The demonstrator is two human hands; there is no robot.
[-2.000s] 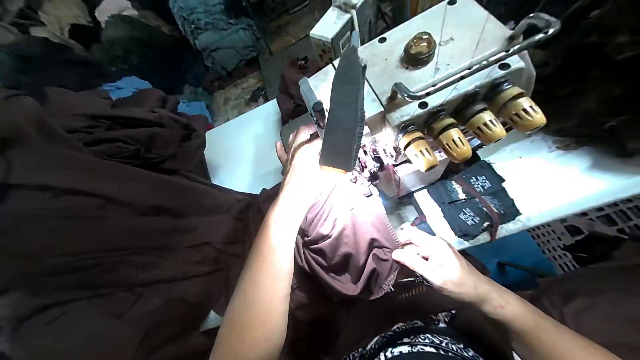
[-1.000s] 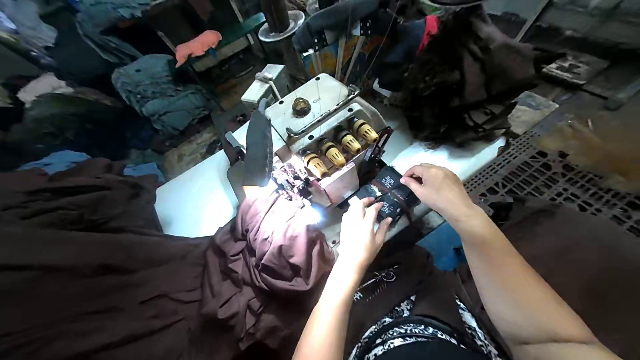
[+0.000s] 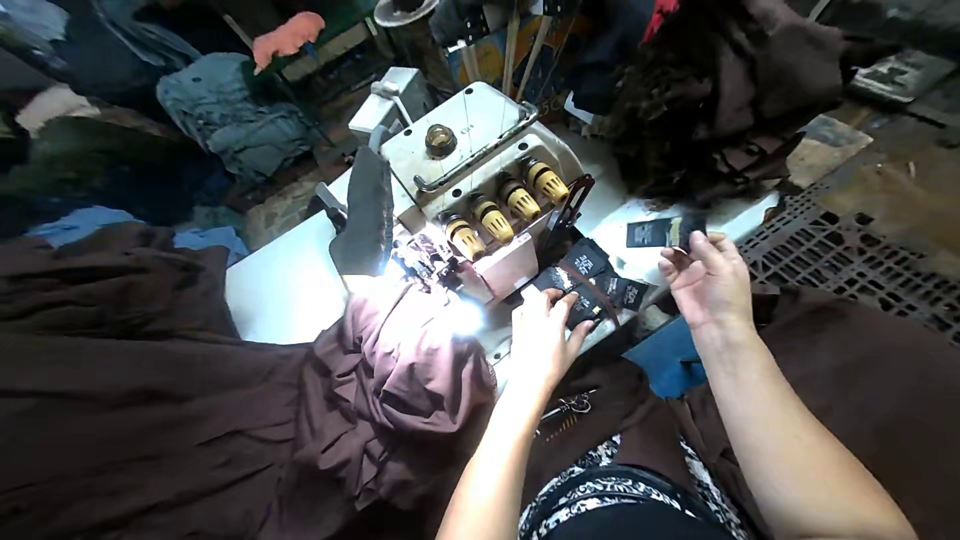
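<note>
My right hand (image 3: 709,289) pinches a black fabric label (image 3: 652,232) with writing, raised above the right part of the white machine table. My left hand (image 3: 546,337) rests with its fingers on the banded stack of black labels (image 3: 585,277), which lies beside the overlock sewing machine (image 3: 480,150). Brown fabric (image 3: 420,367) is bunched at the machine's needle area, under a bright lamp, and trails off to the left. Four yellow tension knobs (image 3: 493,217) line the machine's front.
Dark brown cloth (image 3: 720,105) is heaped behind the table at the right. A perforated plastic crate (image 3: 862,255) stands beyond the table's right end. Scissors (image 3: 570,405) lie on dark cloth near my lap. Grey-green garments (image 3: 232,112) are piled at the back left.
My left hand has gone from the brown fabric to the labels. My right hand, at the label stack one second ago, has moved right with a label. The view has shifted.
</note>
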